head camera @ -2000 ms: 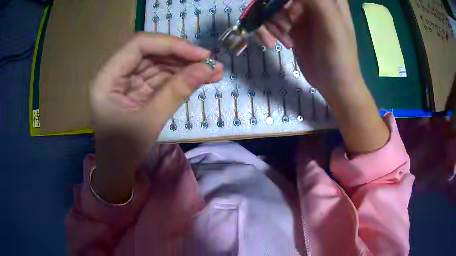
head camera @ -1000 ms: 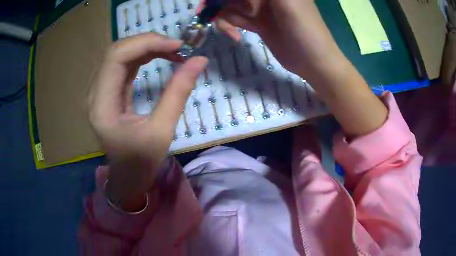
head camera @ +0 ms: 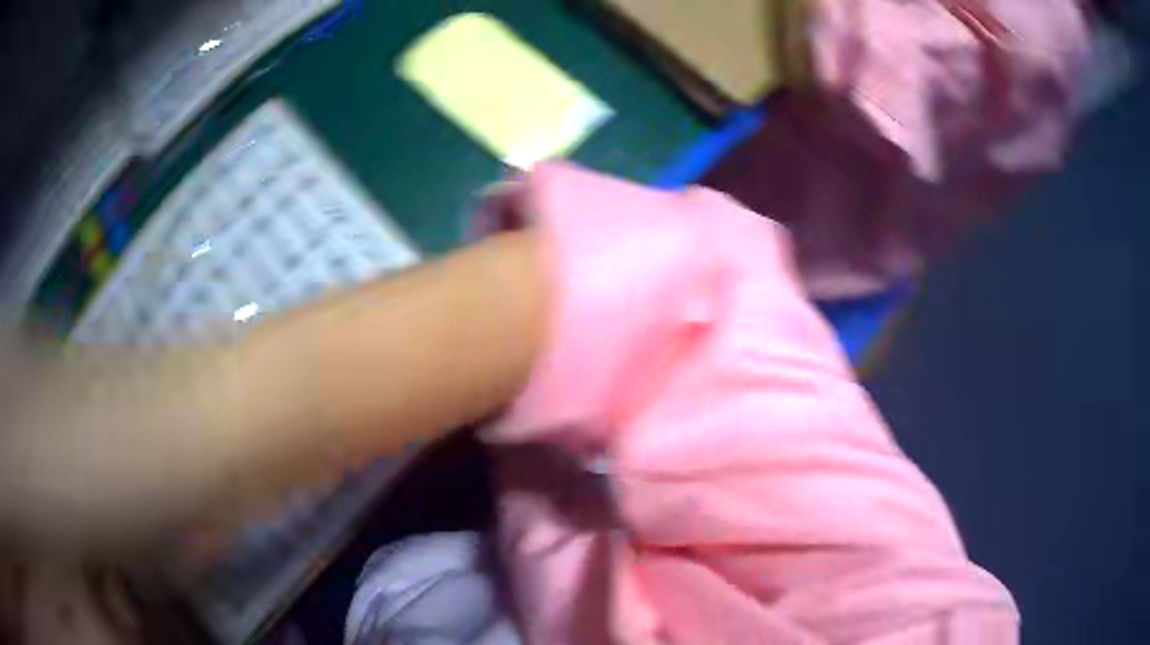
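Note:
The picture is strongly blurred. The white foam board (head camera: 271, 227) with rows of small parts lies at a slant on the left, partly covered by my bare right forearm. The forearm runs from the pink sleeve to the left edge, where my right hand is cut off. A dark, blurred skin-toned patch shows at the bottom left corner; it may be part of my left hand, but its fingers cannot be made out. The hand tool and the small part are not visible.
A pale yellow slip (head camera: 498, 88) lies on the green mat (head camera: 366, 114). The mat has a blue edge (head camera: 713, 145). Brown cardboard (head camera: 706, 44) is at the top. Another person's pink sleeve (head camera: 946, 76) is at the upper right. A blurred whitish board (head camera: 227, 76) is at the upper left.
The view has swung right, so the foam board, slip and my right forearm appear farther left. The tool and my right hand have left the picture; my left hand is no longer clearly visible.

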